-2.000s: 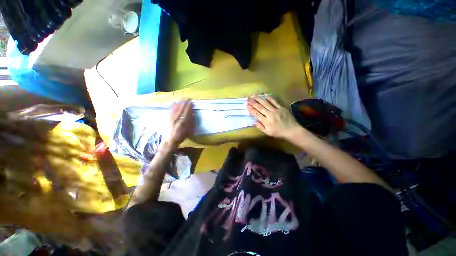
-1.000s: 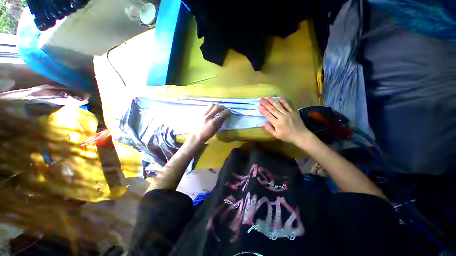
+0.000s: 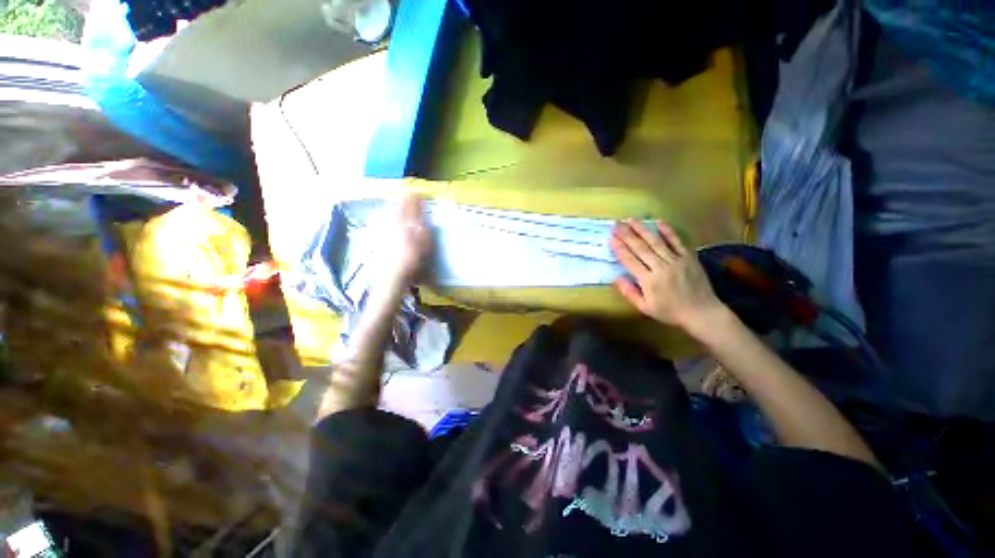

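Note:
The light blue shirt point(image 3: 524, 249) looks nearly white in the glare. A long narrow part of it lies along the padded yellow sleeve board point(image 3: 524, 296), and the rest bunches and hangs at the board's left end. My left hand point(image 3: 412, 242), blurred, is on the cloth toward the left; its fingers are hard to make out. My right hand point(image 3: 663, 273) lies flat on the cloth's right end, fingers slightly apart. The dark iron point(image 3: 753, 286) with an orange-brown handle sits just right of my right hand.
A black garment point(image 3: 589, 65) lies at the far side of the yellow ironing table point(image 3: 687, 153). A blue board point(image 3: 409, 98) crosses the table's left part. A grey cloth bundle point(image 3: 922, 218) is at the right. Yellow cloth or plastic point(image 3: 202, 294) is at the left.
My left hand moved right along the cloth, then back left. My right hand stays at the cloth's right end. The whole view has shifted, so things appear further right.

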